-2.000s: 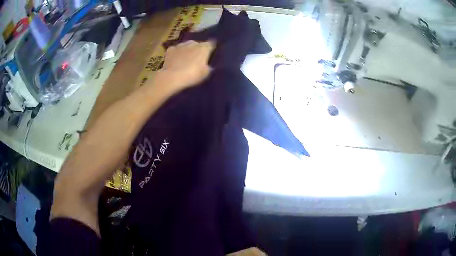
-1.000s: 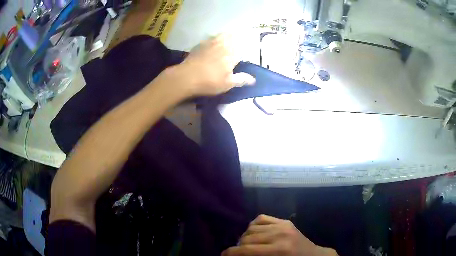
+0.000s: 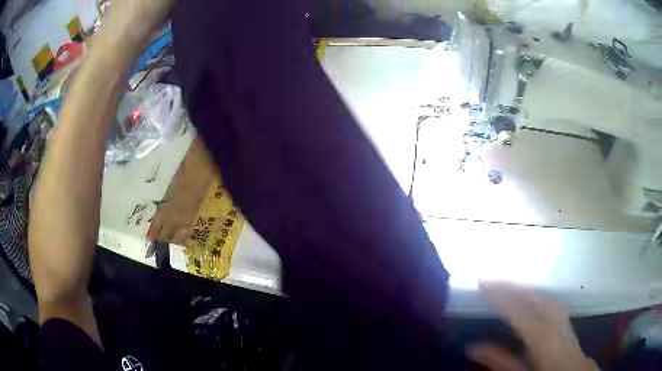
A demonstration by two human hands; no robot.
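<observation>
A large dark purple-navy garment panel [image 3: 290, 145] is stretched from the top edge down to the lower middle, raised in front of the table. My left hand [image 3: 145, 9] is at the top left, partly cut off by the picture edge, against the panel's upper left side and holding it up; its fingertips are hidden. My right hand [image 3: 537, 326] is blurred at the lower right, beside the panel's lower end, with thumb and fingers apart and nothing visible in it. A white round logo [image 3: 132, 363] shows on dark cloth at the bottom left.
The sewing machine head [image 3: 493, 87] and its lit needle area are right of the panel, on the white table [image 3: 522, 253]. Yellow printed tape [image 3: 218, 235] over a brown strip [image 3: 181, 196] lies left. A crumpled clear bag [image 3: 156, 119] and clutter are at the upper left.
My left hand has moved up and left, raising the panel from the table to the top of the view. My right hand has moved right, away from the cloth. The view has shifted.
</observation>
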